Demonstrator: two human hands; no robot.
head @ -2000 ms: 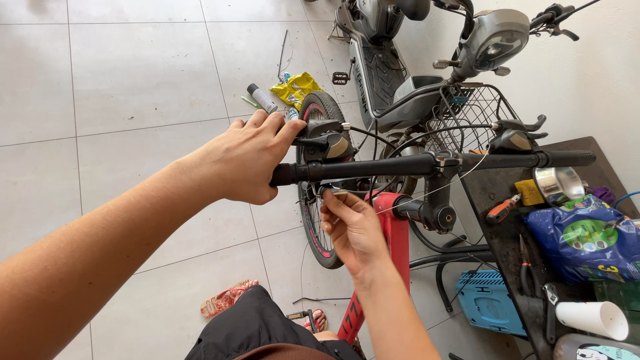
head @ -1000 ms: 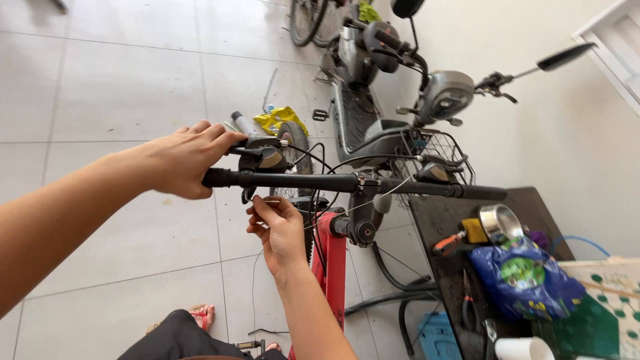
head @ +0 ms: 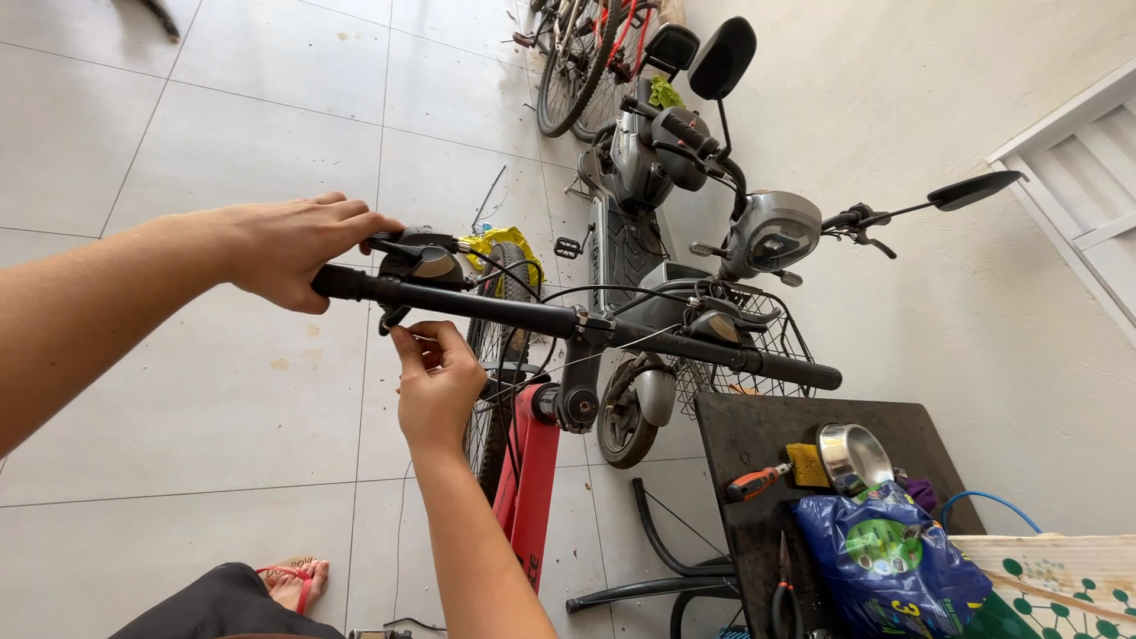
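Note:
My left hand (head: 297, 248) lies over the left end of a black bicycle handlebar (head: 479, 303), its fingers on the brake lever beside the shifter housing (head: 428, 264). Just below the bar, my right hand (head: 437, 377) has thumb and forefinger pinched together near the underside of the shifter; whether a thin cable is between them is too small to tell. A thin bare cable (head: 635, 341) crosses the bar near the stem (head: 581, 390). Under the bar are the red bicycle frame (head: 531, 479) and the front wheel (head: 484, 426). Another shifter and brake lever (head: 723, 324) sit on the bar's right side.
A grey electric scooter (head: 772, 231) with a wire basket stands beyond the bar. On a dark table (head: 737, 532) at right lie an orange-handled screwdriver (head: 756, 482), pliers (head: 784, 577), a metal bowl (head: 854, 457) and a blue plastic bag (head: 887, 559). Another bicycle (head: 577, 71) stands farther back.
The view has shifted, showing more of the scooter and wall. Both hands keep to the same end of the handlebar, the right one still pinching beneath it.

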